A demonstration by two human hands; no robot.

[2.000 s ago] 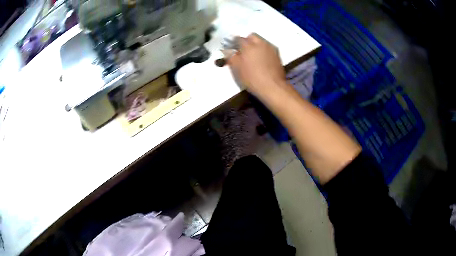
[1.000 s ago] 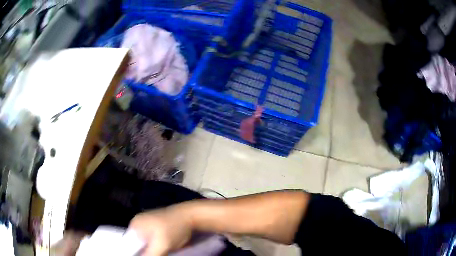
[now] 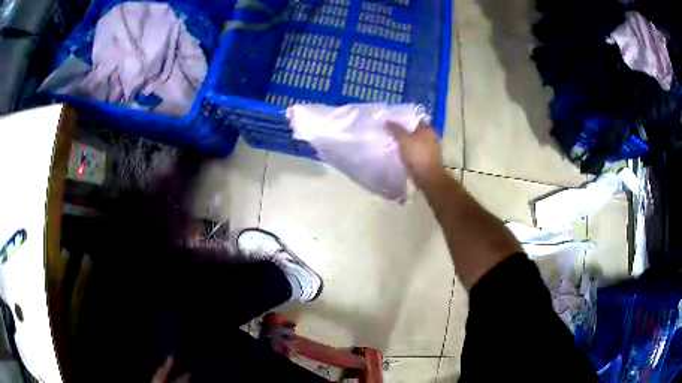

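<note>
My right hand (image 3: 420, 153) grips a pale pink fabric piece (image 3: 351, 138) by its right end. The cloth hangs over the near edge of a blue basket (image 3: 262, 120) on the floor, and its lower corner hangs outside the basket. Part of my left hand (image 3: 170, 372) shows at the bottom edge, near my dark-clothed lap; what it holds, if anything, cannot be told. The snips (image 3: 13, 245) lie on the white tabletop (image 3: 28, 172) at the far left.
A second blue basket (image 3: 142, 127) at upper left holds crumpled pink pieces (image 3: 149, 56). My shoe (image 3: 280, 258) is on the tiled floor beside an orange-red stool or frame (image 3: 321, 350). White material (image 3: 579, 206) and dark piles with pink cloth (image 3: 644, 48) lie at the right.
The view has swung right, away from the machine. My right hand was at the tabletop, then at the fabric by my lap, and has now carried a piece out to the basket.
</note>
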